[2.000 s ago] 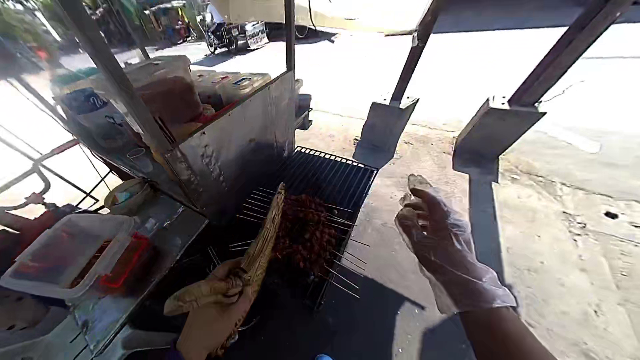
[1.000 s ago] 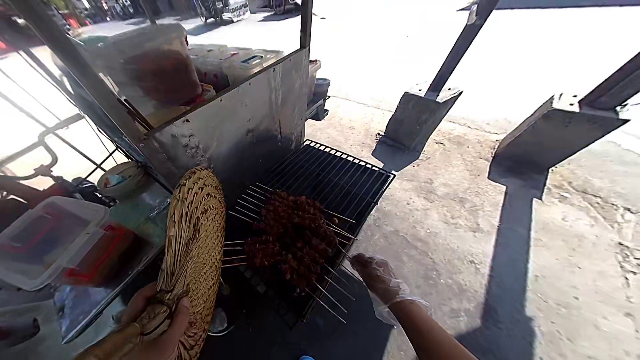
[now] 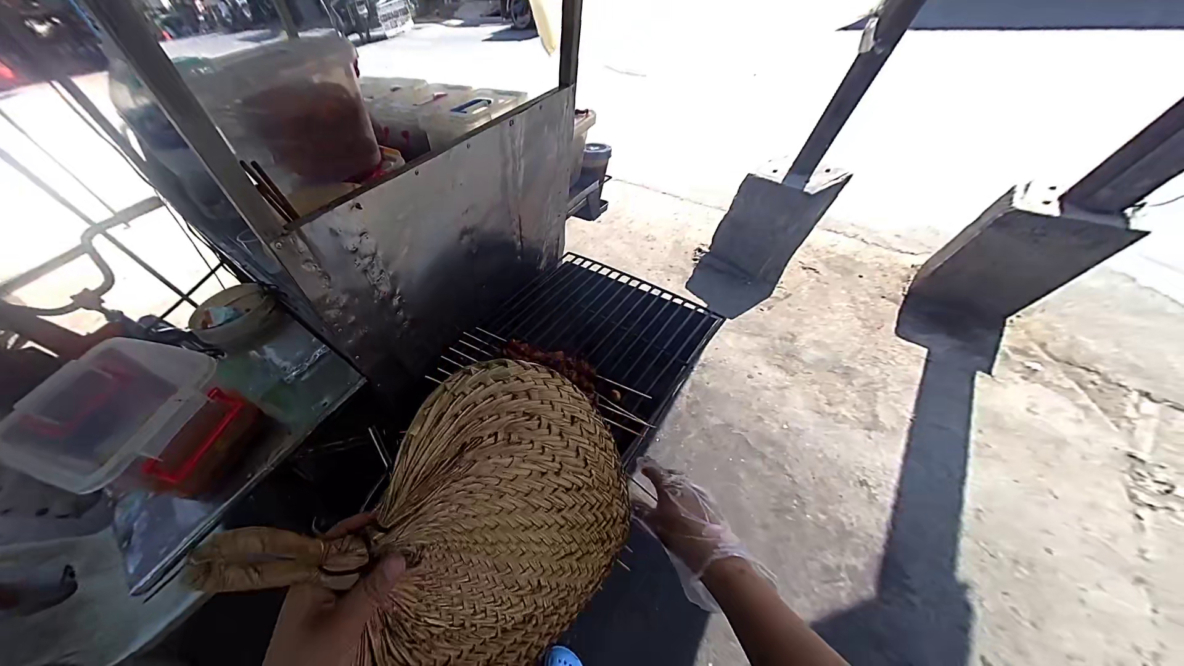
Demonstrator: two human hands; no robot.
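My left hand grips the handle of a woven palm-leaf hand fan, its face spread over the near part of the grill. Behind the fan's top edge, a bit of the skewered meat shows, with stick ends poking out on both sides across the black grill grate. The fan hides most of the skewers. At the grate's near right corner is my right hand in a clear plastic glove, its fingers at the stick ends beside the fan; whether they pinch a stick is unclear.
A metal panel rises behind the grill, with plastic tubs beyond. At left, a lidded container with red clips sits on a side shelf, near a round tub. Posts in concrete footings stand right on the pavement.
The fan has turned from nearly edge-on to broad side and now covers most of the meat. My gloved right hand, held out right of the grill two seconds ago, has come in to the grate's edge.
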